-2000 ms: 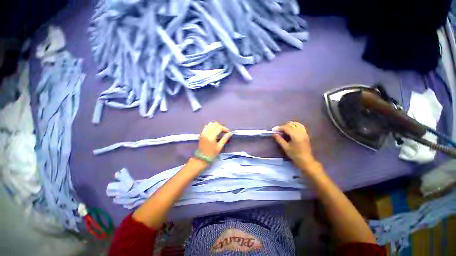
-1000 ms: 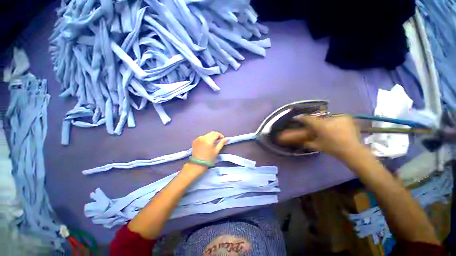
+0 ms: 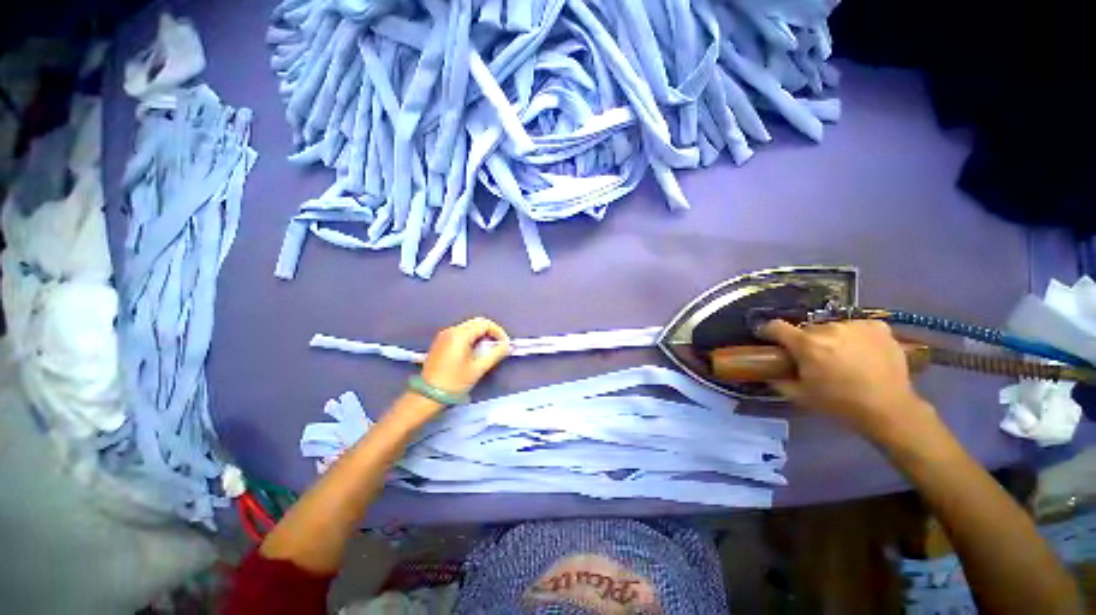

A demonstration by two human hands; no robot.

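A narrow light-blue fabric strip (image 3: pixel 577 342) lies across the middle of the purple table (image 3: pixel 625 252). My left hand (image 3: pixel 466 357) pinches it left of its middle, with a free end lying to the left. The steam iron (image 3: pixel 751 315) sits at the strip's right part, its tip pointing left, and its soleplate hides the strip's right end. My right hand (image 3: pixel 841 370) is closed around the iron's brown wooden handle.
A flat bundle of strips (image 3: pixel 601 439) lies at the near edge. A large heap of strips (image 3: pixel 529 120) is beyond. A long bundle (image 3: pixel 180 276) hangs at left, above red and green loops (image 3: pixel 255 511). White cloth (image 3: pixel 1043 408) and the iron's hose (image 3: pixel 986 336) are at right.
My right hand has left the strip and taken hold of the iron, which has moved left from its place at the right onto the strip. My left hand has shifted left along the strip.
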